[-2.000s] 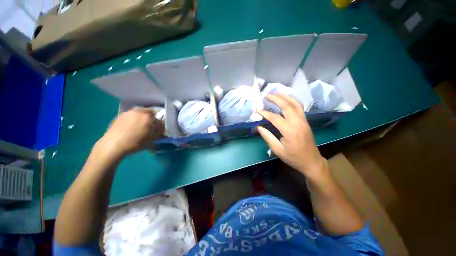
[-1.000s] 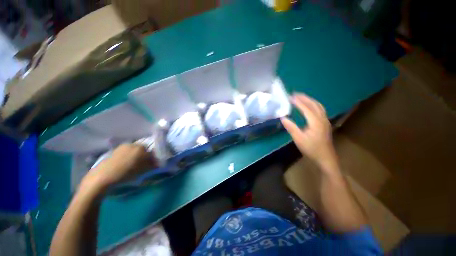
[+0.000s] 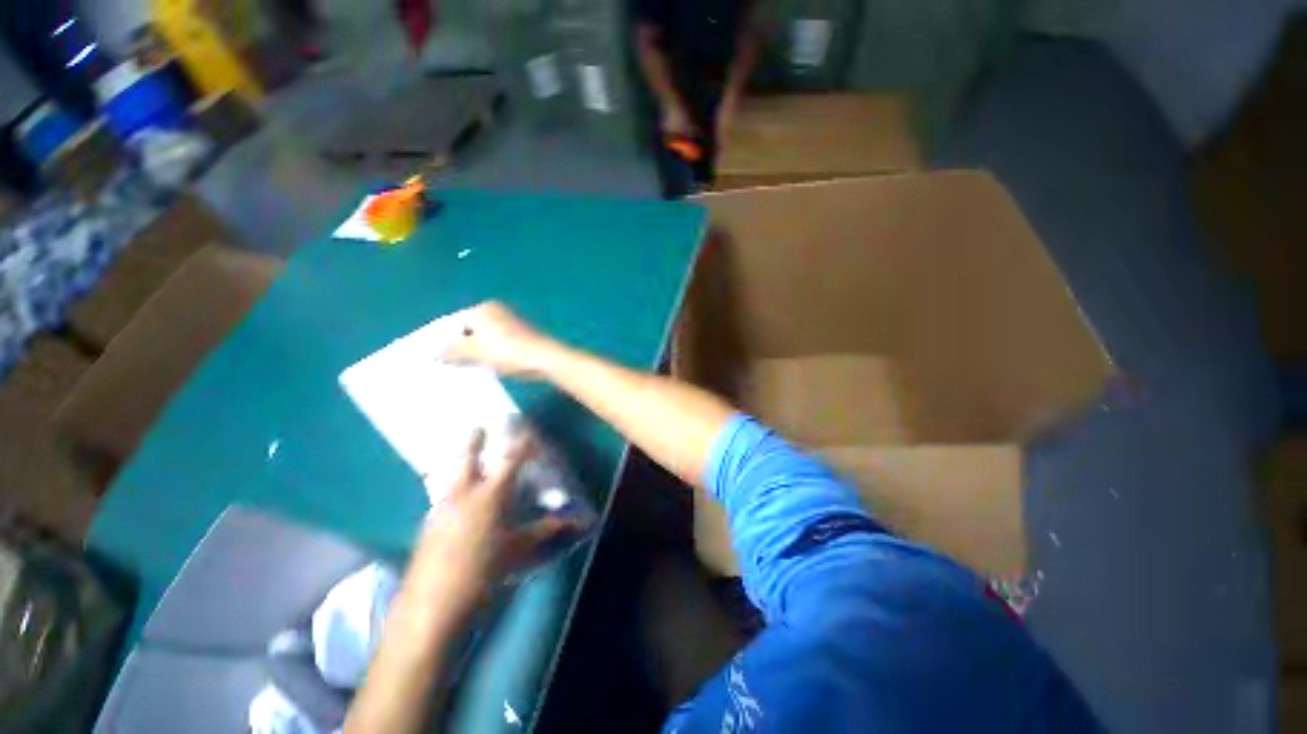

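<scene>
A row of small retail boxes lies along the green workbench's edge. At its far end the lids (image 3: 409, 387) lie down as a flat white surface. Nearer me, pale lid panels (image 3: 251, 577) stand open beside round white wrapped items (image 3: 351, 624). My left hand (image 3: 480, 523) is over the middle of the row, its fingers spread at the boxes; no held item shows. My right hand (image 3: 495, 341) reaches across to the far end, fingers down on the white lids. It is blurred, and whether it grips anything cannot be told.
A large open brown shipping carton (image 3: 874, 308) stands right of the workbench (image 3: 573, 258). An orange-yellow object (image 3: 391, 212) sits at the far table end. A person (image 3: 695, 72) stands beyond the table. A brown wrapped bundle (image 3: 58, 617) shows at lower left.
The view has turned right, bringing the shipping carton into sight. Lids at the row's far end have gone from standing open to lying down. Both hands have moved to that part of the row.
</scene>
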